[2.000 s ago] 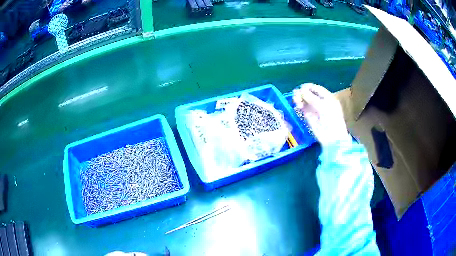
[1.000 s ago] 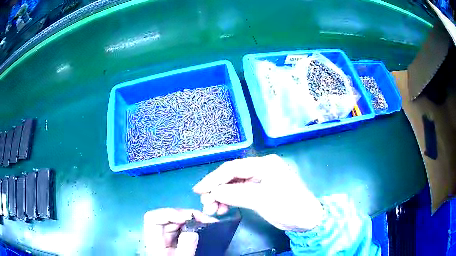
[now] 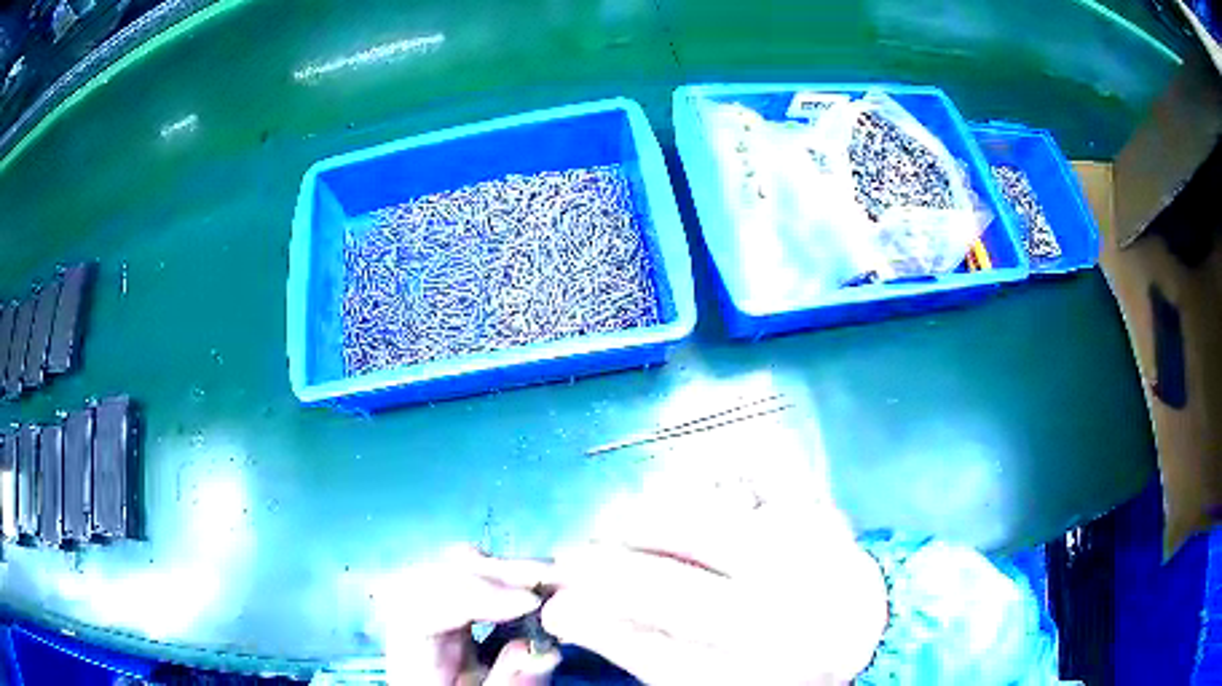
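Observation:
A dark housing (image 3: 590, 666) shows at the bottom edge, mostly hidden by my fingers. My left hand (image 3: 462, 623) grips it from the left, overexposed and cut off by the bottom edge. My right hand (image 3: 724, 590) is at its upper end, the thumb and finger pinched together close to the left fingertips. A tiny dark piece (image 3: 540, 630) shows between the fingertips; I cannot tell its shape. Tweezers (image 3: 690, 425) lie on the bench just above my right hand.
A large blue bin (image 3: 491, 371) holds silvery pins. A middle blue bin (image 3: 878, 303) holds an open clear bag (image 3: 791, 201) and an orange stick (image 3: 978, 255). A small blue bin (image 3: 1072, 201) and a cardboard carton (image 3: 1132, 288) stand right. Dark housings (image 3: 115, 469) lie in two rows far left.
My right hand has come from the small bin to the housing, and both hands now sit lower in view with fingertips closer together. The tweezers show again above my right hand. The view has shifted.

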